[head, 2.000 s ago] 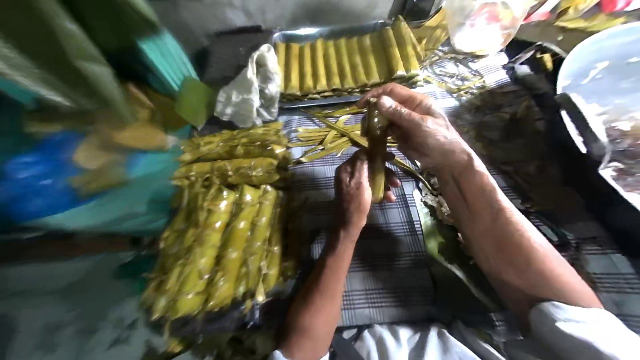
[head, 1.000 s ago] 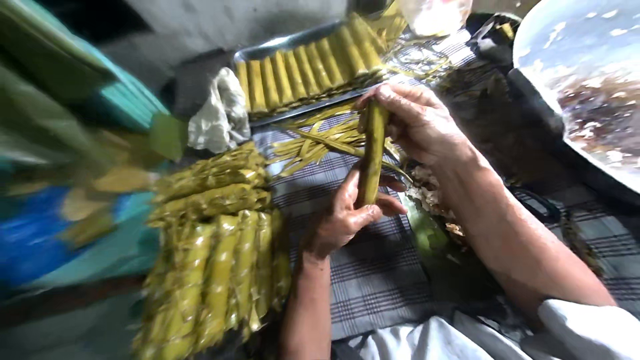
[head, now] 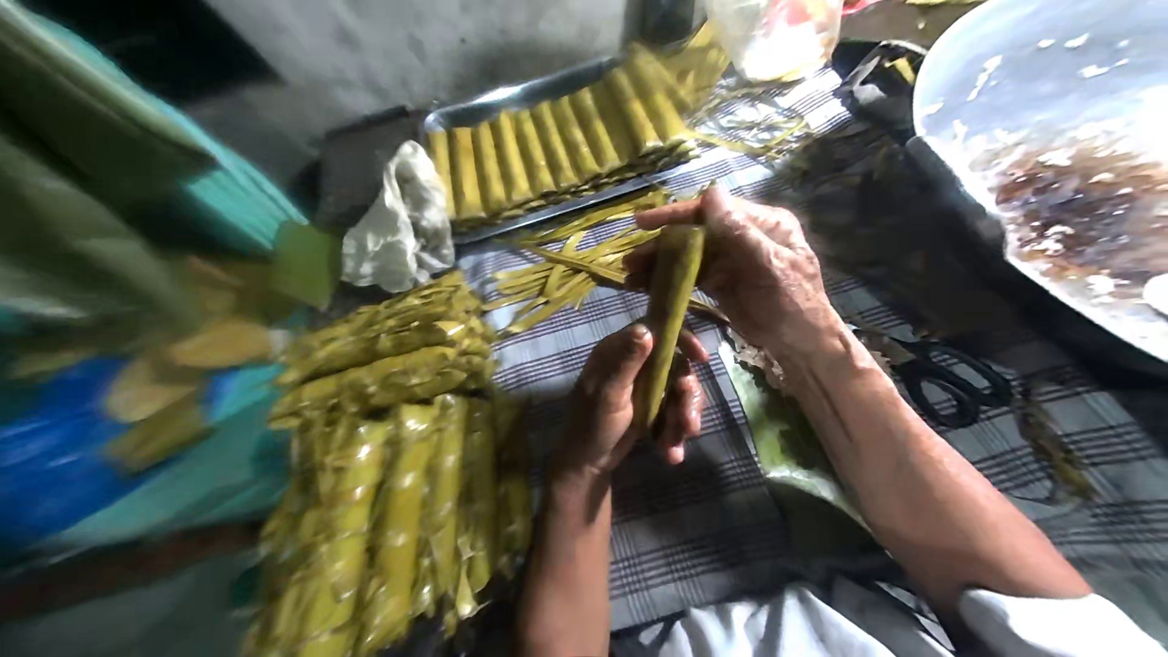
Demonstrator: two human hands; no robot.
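Note:
A leaf-wrapped roll (head: 671, 319) stands tilted in front of me. My left hand (head: 630, 392) is closed around its lower part. My right hand (head: 753, 255) is at its upper end, with fingers behind and beside the roll; whether they press on it is hard to see. Behind my hands lie narrow leaf strips (head: 566, 274) on the checkered cloth (head: 675, 538). Tied leaf-wrapped rolls (head: 392, 511) are stacked at the left. A green leaf (head: 785, 420) with some rice-like filling lies partly under my right forearm.
A metal tray (head: 511, 91) of leaf rolls stands at the back, beside a crumpled whitish cloth (head: 401, 224). At the right are black-handled scissors (head: 954, 383) and a large metal basin (head: 958, 100) with food remains. A plastic bag (head: 776, 36) stands at the back.
My left hand has shifted its hold on the roll, and its fingers have moved. My right hand stays near the upper end. The view has shifted, showing more of the basin.

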